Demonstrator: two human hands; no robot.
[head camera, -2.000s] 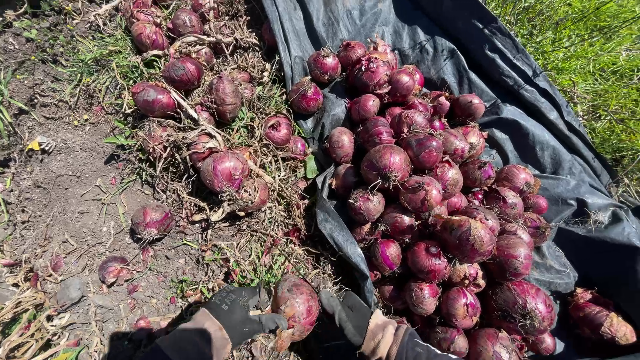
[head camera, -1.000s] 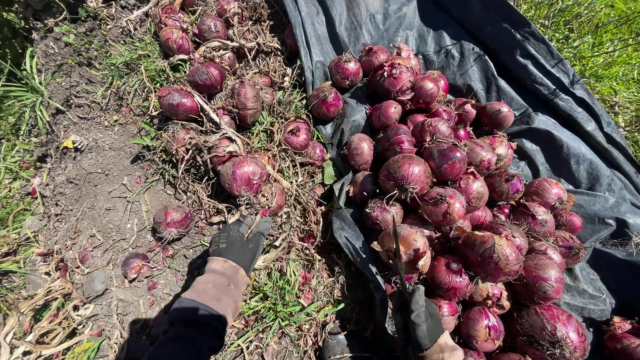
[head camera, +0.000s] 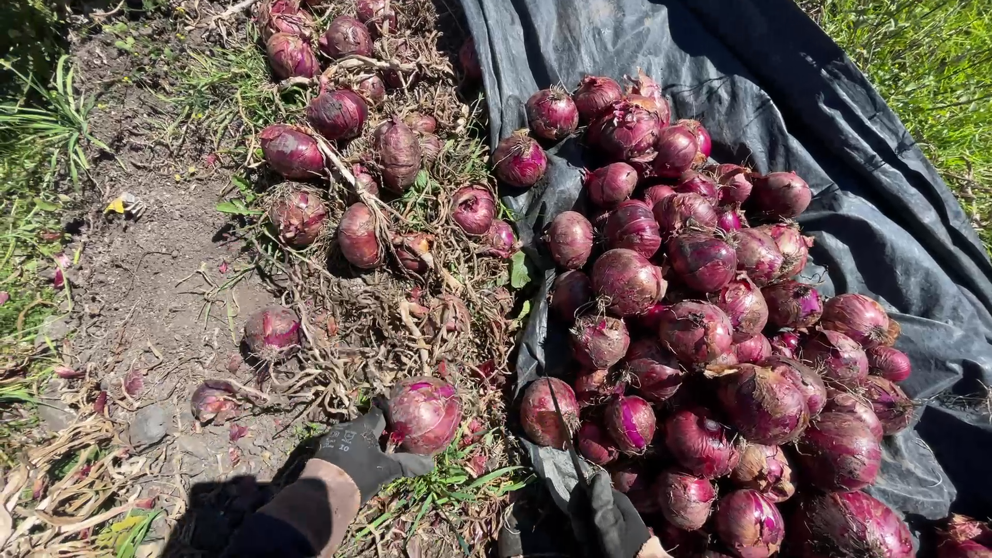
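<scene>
My left hand (head camera: 364, 453), in a dark work glove, is closed on a red onion (head camera: 424, 415) over the dry stalks. At the bottom edge, my right hand (head camera: 608, 515), gloved too, grips a thin dark blade (head camera: 564, 422), seen nearly edge-on; its handle is hidden in the glove, and the exact tool cannot be told. The blade points up in front of an onion (head camera: 549, 411) at the near left of a large heap of red onions (head camera: 697, 333). That heap lies on a dark plastic sheet (head camera: 783, 85).
More red onions (head camera: 338, 114) lie among dry stalks (head camera: 341, 333) at the upper left. Two single onions, one larger (head camera: 273, 333) and one small (head camera: 215, 401), rest on bare soil beside a grey stone (head camera: 149, 425). Green grass (head camera: 922, 77) borders the sheet at the upper right.
A second ago my left hand was reaching at the stalks beside a large onion; now it holds an onion, lower in view. The blade stays in my right hand.
</scene>
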